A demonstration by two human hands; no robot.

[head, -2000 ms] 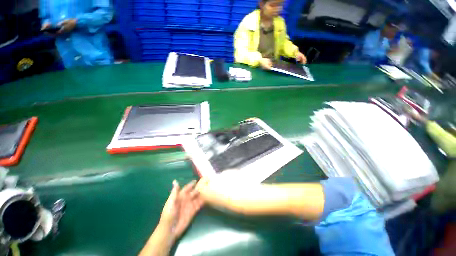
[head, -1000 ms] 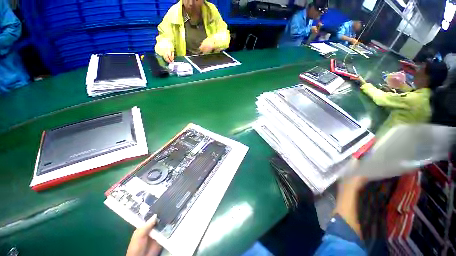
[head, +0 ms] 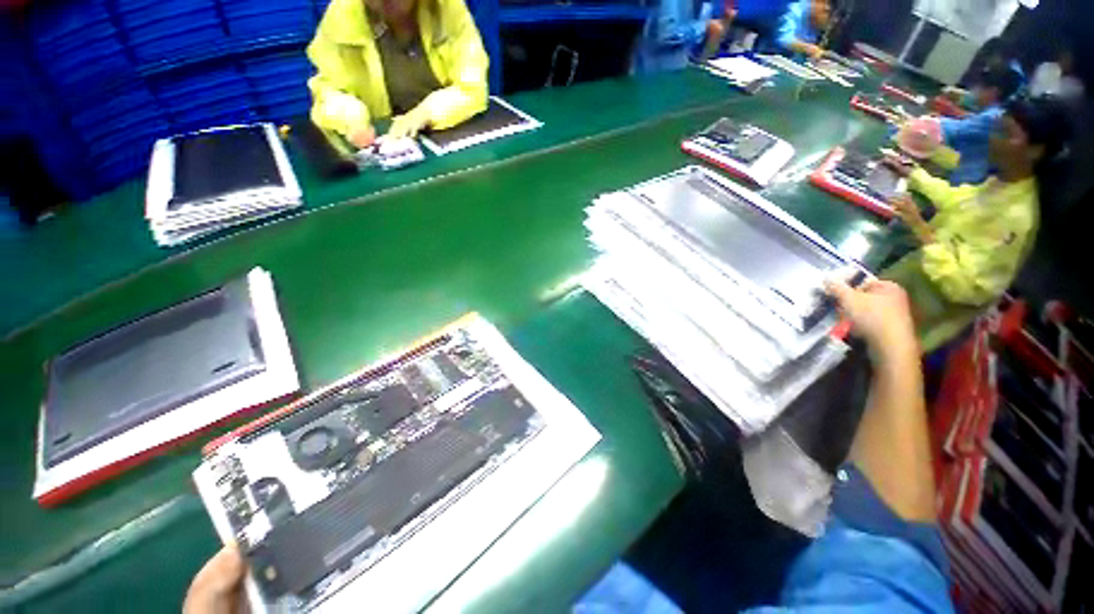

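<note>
An open laptop base (head: pixel 372 468) lies face up on a white foam sheet (head: pixel 558 446) over a red-orange pad, tilted on the green bench in front of me. Its fan, circuit board and long black battery show. My left hand (head: pixel 218 583) is at its near left corner, fingers at the edge, cut off by the bottom of the picture. On my right is a slanting stack of bottom covers in white bags (head: pixel 720 314), a grey panel (head: pixel 746 240) on top. My right hand (head: pixel 873 314) is at the top panel's near right corner, fingers on its edge.
A covered laptop unit (head: pixel 156 369) lies on foam and a red pad at left. Dark shiny bags (head: pixel 672 414) hang below the stack. Across the bench (head: pixel 420 240) are a person in yellow and a pile of dark panels (head: pixel 224 168). More workers and laptops stand at right.
The pale bag in my right hand has gone from the right; a crumpled translucent sheet now hangs below the stack. My right hand has moved to the top panel. The view has shifted slightly.
</note>
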